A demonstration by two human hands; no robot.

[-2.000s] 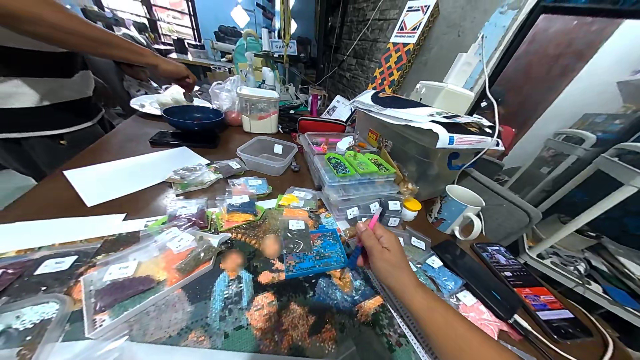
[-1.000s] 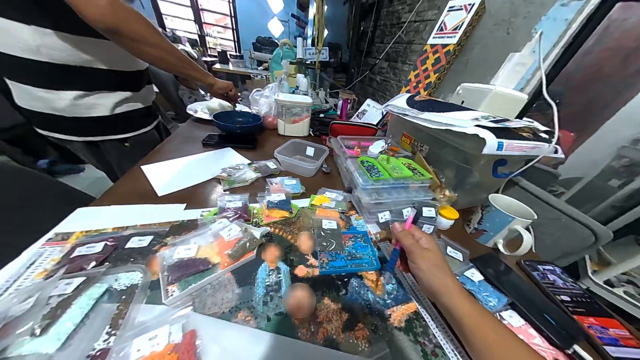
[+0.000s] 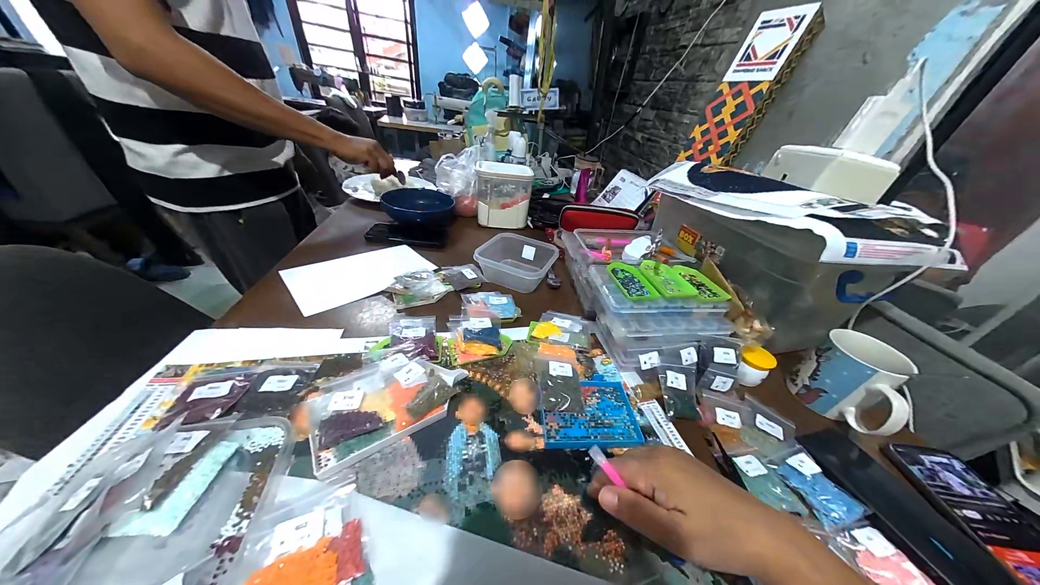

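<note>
At the lower right, my right hand (image 3: 678,504) grips a pink pen-like applicator (image 3: 608,467), its tip pointing up and left over a diamond painting canvas (image 3: 561,520). Just above the tip lies a blue tray (image 3: 591,418) of small beads, with a labelled bag (image 3: 559,386) partly over its left side. A clear box (image 3: 382,422) holding bags of coloured beads rests to the left on the canvas. A bag of orange and red beads (image 3: 313,552) lies at the bottom left, on white backing paper. My left hand is out of view.
Stacked clear cases (image 3: 650,325) carry green bead trays (image 3: 668,280). Right of my hand are bead bags, a mug (image 3: 857,378) and a phone (image 3: 959,496). Farther back stand an empty plastic tub (image 3: 516,262) and a blue bowl (image 3: 417,206); a person in a striped shirt reaches over a plate (image 3: 378,187).
My right hand has moved down, away from the small bead bags beside the cases, still holding the pink applicator. The view has shifted left.
</note>
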